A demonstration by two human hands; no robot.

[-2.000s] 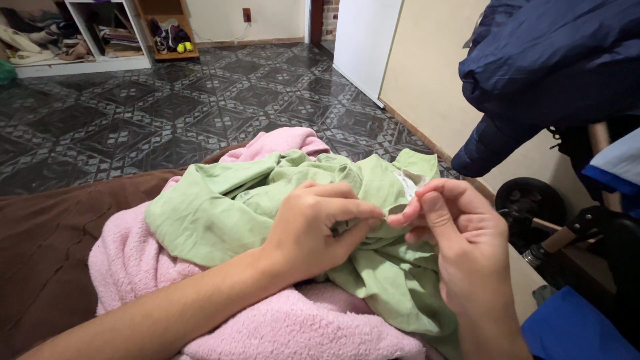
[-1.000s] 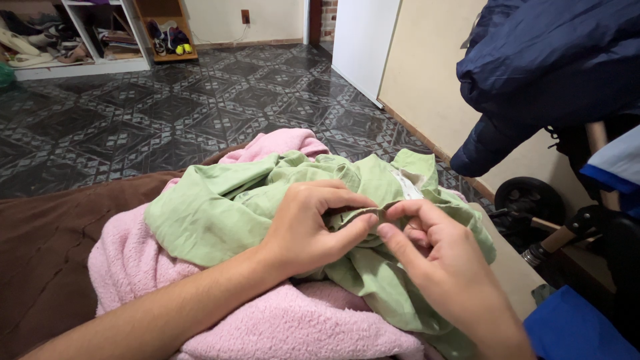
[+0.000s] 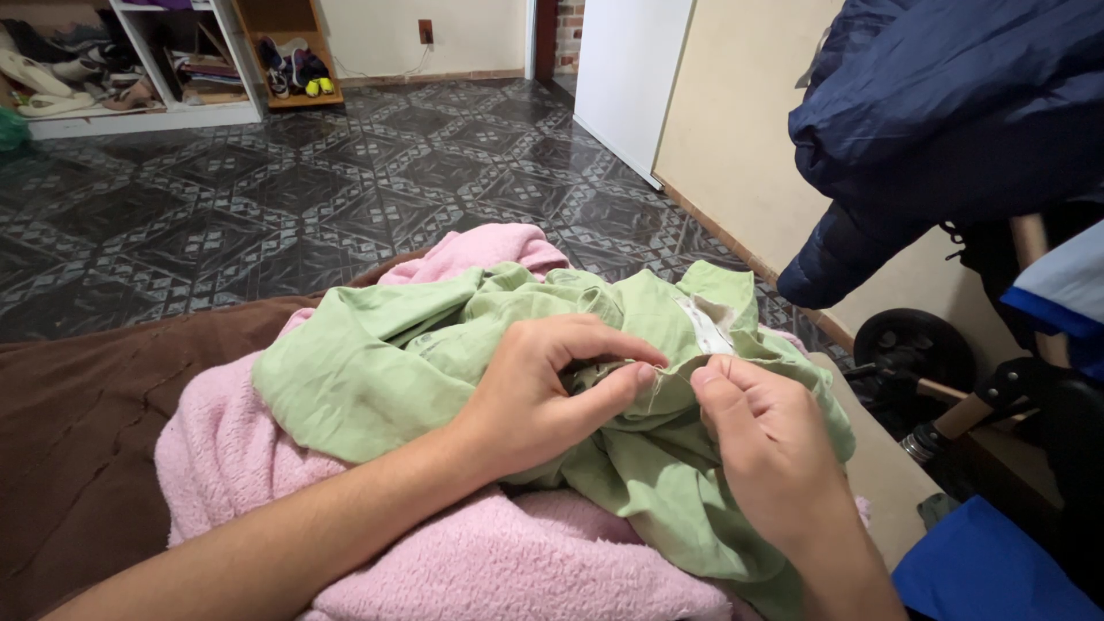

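Note:
A crumpled light green cloth garment lies over a pink fleece blanket. Between thumb and index finger, my left hand pinches the garment's frayed edge, where loose threads hang. Close to its right, my right hand grips the same edge with thumb and curled fingers. A small gap separates the two sets of fingertips. Just behind them a white label shows on the cloth. Whether a needle or a thread is in the right fingers cannot be told.
Brown fabric spreads under the blanket at left. At right hang a dark blue jacket and, lower, a black wheel beside blue cloth. Shoe shelves stand across the dark tiled floor, near a white panel.
Two seconds ago my right hand was higher, with its fingertips beside the left ones; it has come down onto the cloth edge. The left hand has stayed in nearly the same place.

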